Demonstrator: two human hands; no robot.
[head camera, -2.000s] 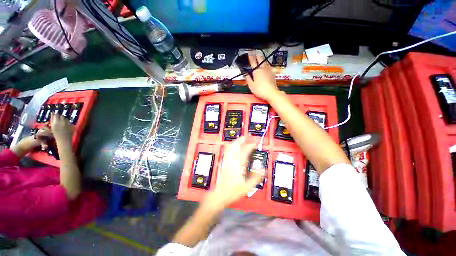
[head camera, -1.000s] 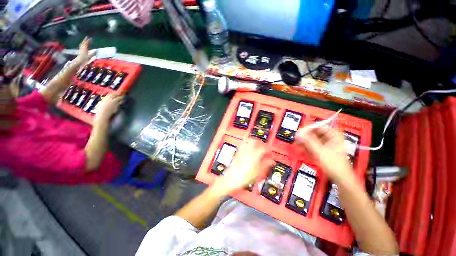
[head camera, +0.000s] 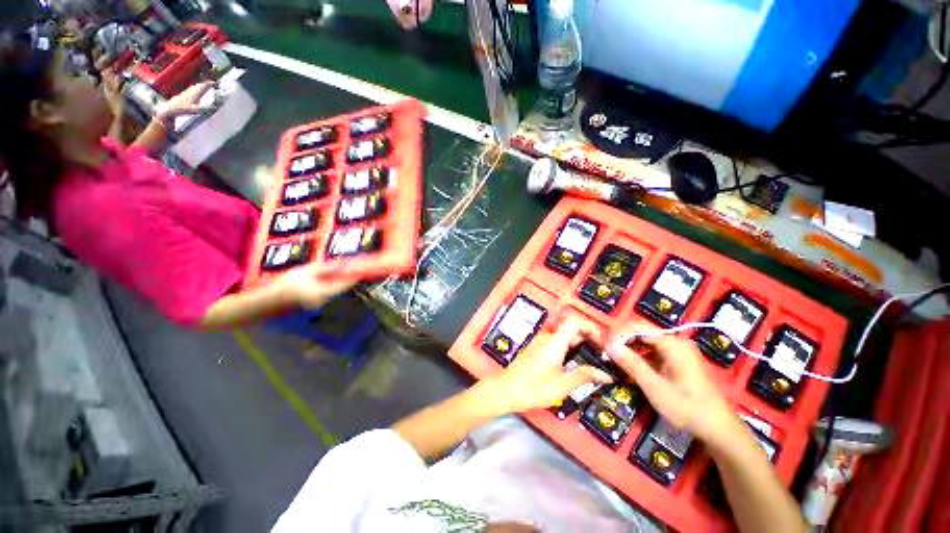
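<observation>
A red-orange tray (head camera: 521, 273) holds black handheld devices in two rows, most with white labels, such as the device (head camera: 572, 244) at its far left. My left hand (head camera: 550, 366) has thumb and finger around a device (head camera: 585, 381) in the near row; the fingers partly hide it. My right hand (head camera: 667, 377) pinches the end of a thin white cable (head camera: 719, 331) at that device's far end. The fingers hide the plug, so I cannot tell whether it is inserted. The cable runs right across the far-row devices.
A person in pink (head camera: 156, 229) at the left holds a second filled tray (head camera: 408, 187), tilted, beside mine. Beyond my tray are a pale-ended wrapped cylinder (head camera: 568, 182), mouse (head camera: 692, 177), bottle (head camera: 559, 68) and monitor (head camera: 719, 52). Red-orange trays (head camera: 917, 416) stand right.
My right hand has come from the mouse to the near row with the white cable. My left hand has closed around a device. The other person's tray has been lifted towards mine. The view has turned left.
</observation>
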